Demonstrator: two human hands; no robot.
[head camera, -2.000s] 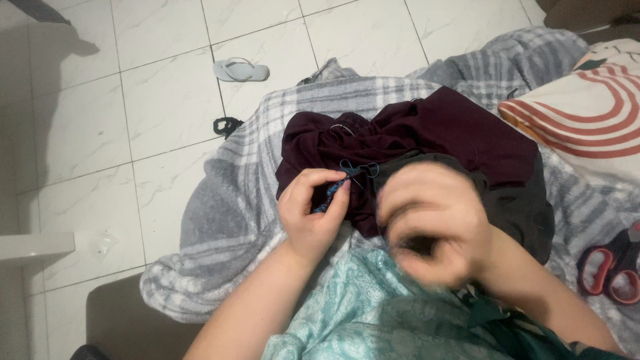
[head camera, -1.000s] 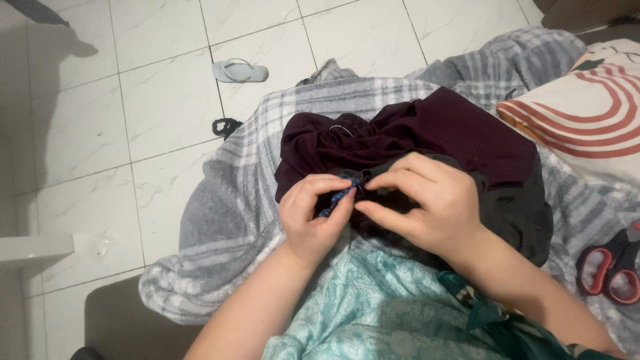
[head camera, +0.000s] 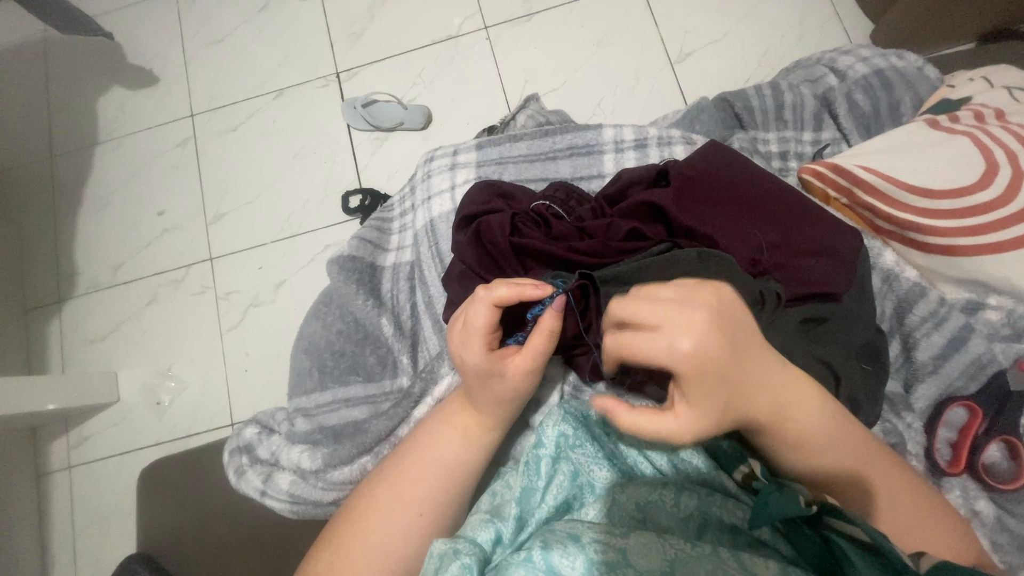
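Note:
A maroon garment (head camera: 768, 216) with a dark grey part (head camera: 848, 344) lies bunched on a grey plaid blanket over my lap. Thumb and index finger of my left hand (head camera: 500, 340) pinch a blue patterned strip (head camera: 544, 308) at the garment's near edge. From that strip a thin dark thread (head camera: 582, 328) runs toward my right hand (head camera: 688, 360). The right hand is blurred, just right of the left one, its fingers curled and thumb apart; whether it holds a needle or the thread cannot be told.
Red-and-black-handled scissors (head camera: 956, 436) lie on the blanket (head camera: 344, 336) at the right. Beyond them is a cream cloth with rust-coloured arcs (head camera: 920, 200). A pale flip-flop (head camera: 388, 114) and a black item (head camera: 364, 204) lie on the tiled floor. A white ledge (head camera: 56, 398) juts in at the left.
A second ago my right fingertips were at the blue strip beside my left hand; now the right hand has drawn back to the right. My left hand keeps its pinch.

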